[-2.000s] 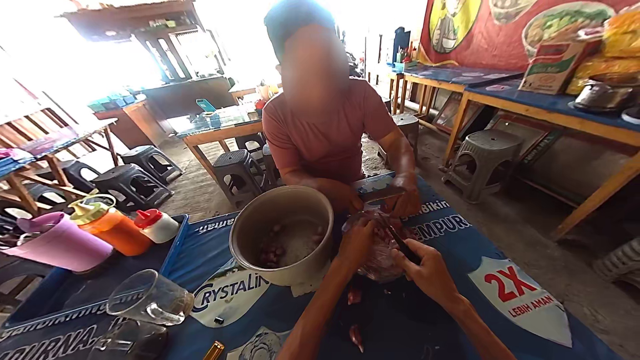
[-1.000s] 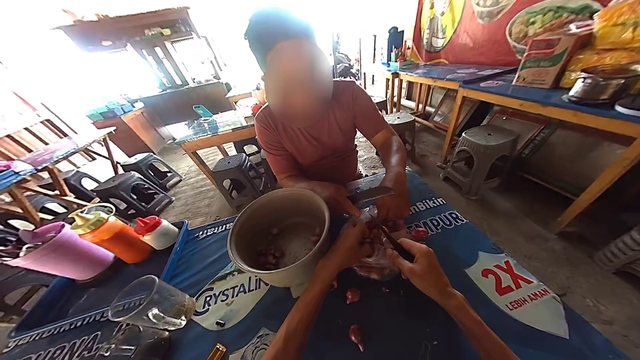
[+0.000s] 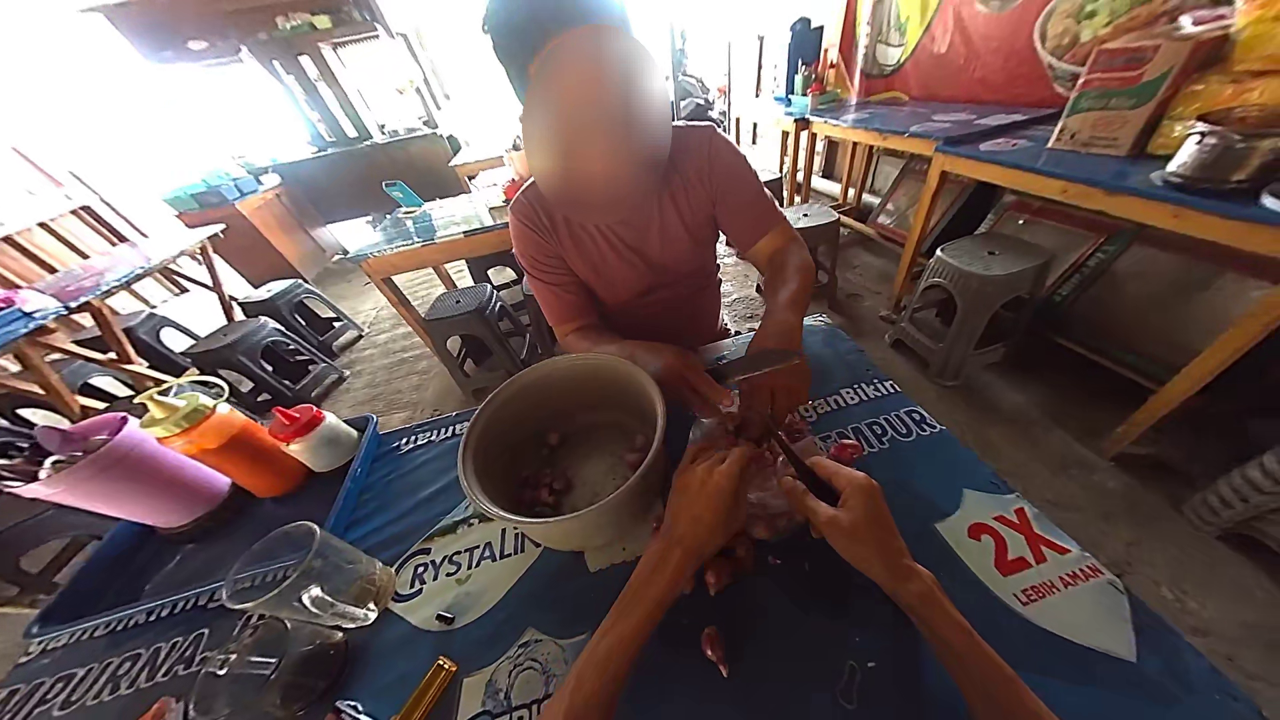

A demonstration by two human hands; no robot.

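My right hand (image 3: 845, 505) grips a dark-handled knife (image 3: 805, 468), its tip pointing up and left over a clear plastic bag of shallots (image 3: 765, 500). My left hand (image 3: 708, 495) rests at the bag's left side; whether its fingers hold the bag or a shallot cannot be made out. Loose shallots (image 3: 714, 650) lie on the table below my hands. A large metal pot (image 3: 562, 450) with some shallots (image 3: 545, 490) inside stands left of my left hand. Across the table, a person (image 3: 640, 240) holds another knife (image 3: 755, 366) close beyond the bag.
Left of the pot are a clear glass mug (image 3: 310, 580), a blue tray (image 3: 350, 480), a pink container (image 3: 150, 475) with utensils, an orange squeeze bottle (image 3: 235, 440) and a red-capped bottle (image 3: 315, 437). A gold tube-like object (image 3: 428, 690) lies near the front edge. Plastic stools (image 3: 970, 300) stand around.
The other person's knife and hands have shifted slightly. My hands stay close together at the bag, the knife still in my right hand.
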